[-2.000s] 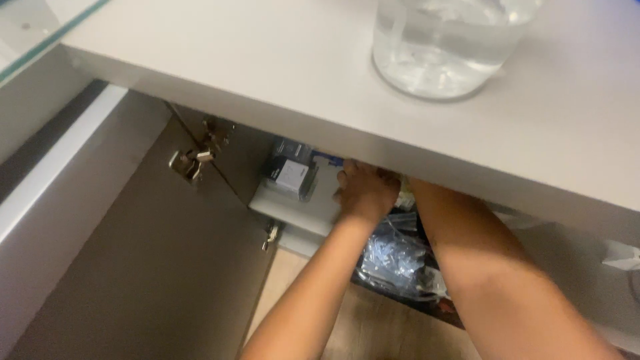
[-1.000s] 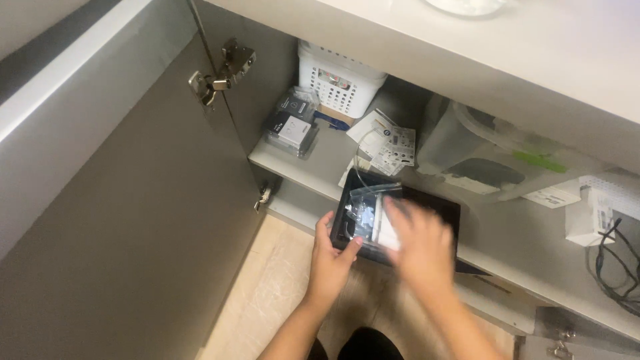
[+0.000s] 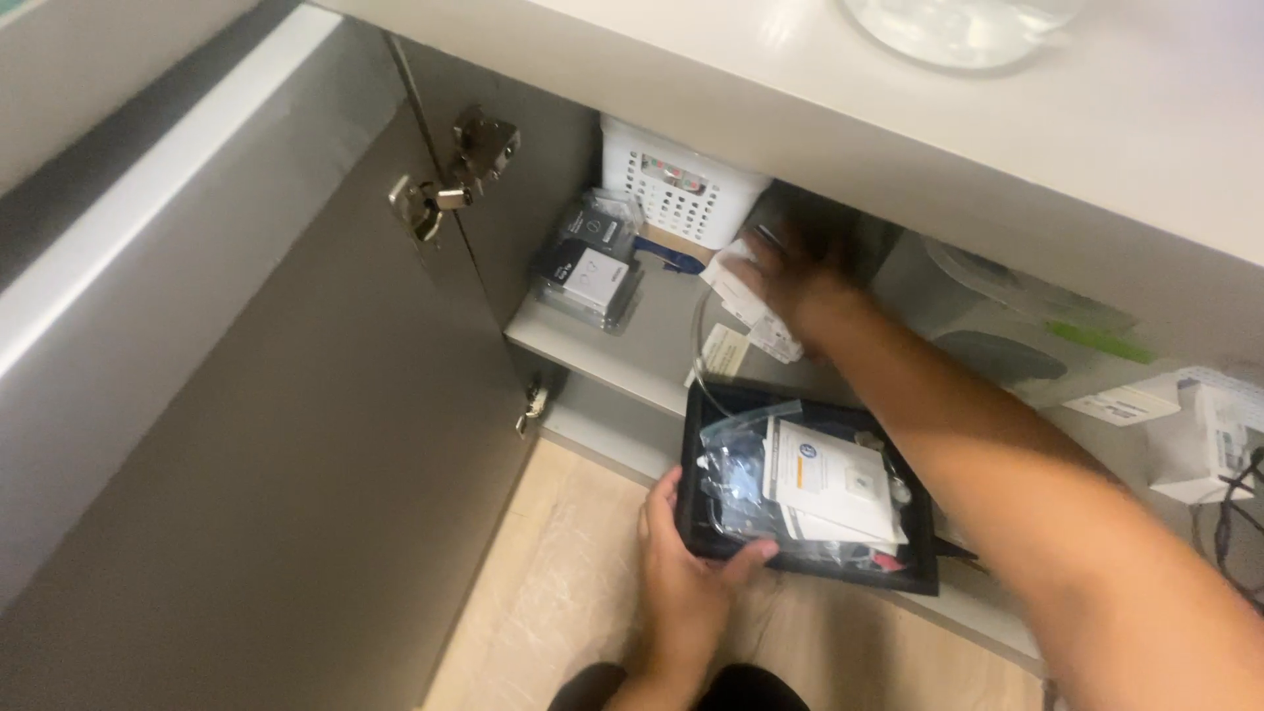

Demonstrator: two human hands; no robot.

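My left hand [image 3: 691,583] grips the near left corner of a black tray [image 3: 810,570], its thumb over the rim. In the tray lie clear plastic zip bags [image 3: 736,484] and white printed cards [image 3: 834,479]. My right hand [image 3: 805,272] reaches into the cabinet at folded white papers [image 3: 755,301], its fingers blurred and partly in shadow, so its hold is unclear. A thin clear tube [image 3: 697,341] runs from the papers' side down to the tray.
A white perforated basket [image 3: 681,188], packaged boxes [image 3: 592,276] and a blue object [image 3: 669,255] stand on the shelf [image 3: 583,360]. At right are a translucent bin [image 3: 987,316], a white box [image 3: 1200,444] and dark cables [image 3: 1229,513]. The open cabinet door [image 3: 247,425] fills the left. A glass vessel [image 3: 973,25] stands on the countertop above.
My right hand has moved from the tray to the papers on the shelf. White cards now lie over the bags in the tray. My left hand remains at the tray.
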